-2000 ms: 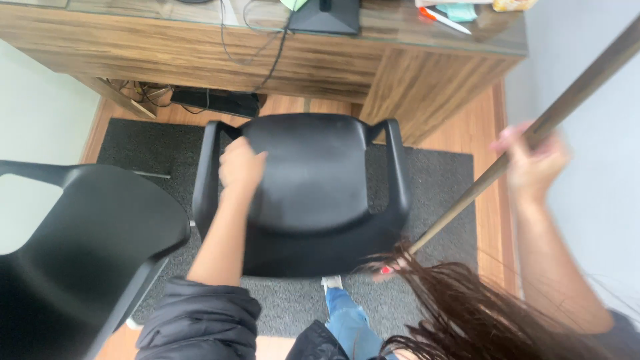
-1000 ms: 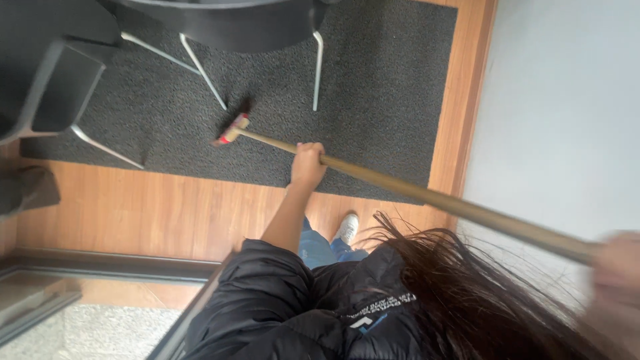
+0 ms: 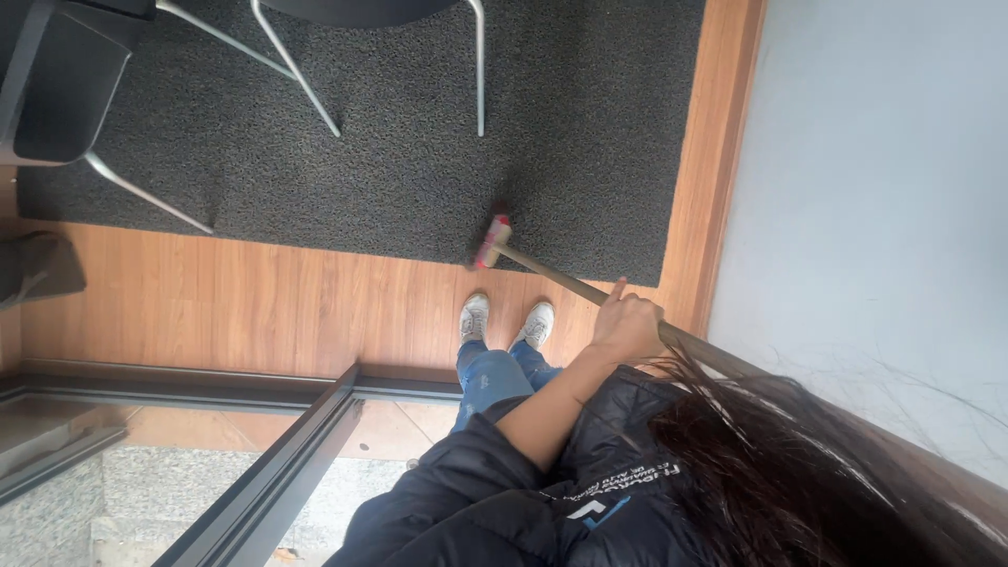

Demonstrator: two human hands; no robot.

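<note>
My left hand point(image 3: 628, 321) is closed around the wooden handle of a broom point(image 3: 543, 270), with one finger pointing up along it. The small broom head point(image 3: 493, 241), red and cream and slightly blurred, rests at the near edge of the dark grey carpet point(image 3: 378, 173), just ahead of my white shoes. From my hand the handle runs down to the right and passes behind my hair. My right hand is out of view, and the upper end of the handle is hidden too.
Black chairs with metal legs point(image 3: 482, 79) stand on the carpet ahead and to the left point(image 3: 67, 94). A pale wall point(image 3: 866, 197) rises on the right. Below left is a dark-framed glass door point(image 3: 260, 472) with its sill. A dark object point(image 3: 39, 268) lies on the wood floor at far left.
Two seconds ago my left hand was at the black chair and my right hand held the handle. Since one second ago, the broom head has moved right and nearer my feet, and my right hand has left view.
</note>
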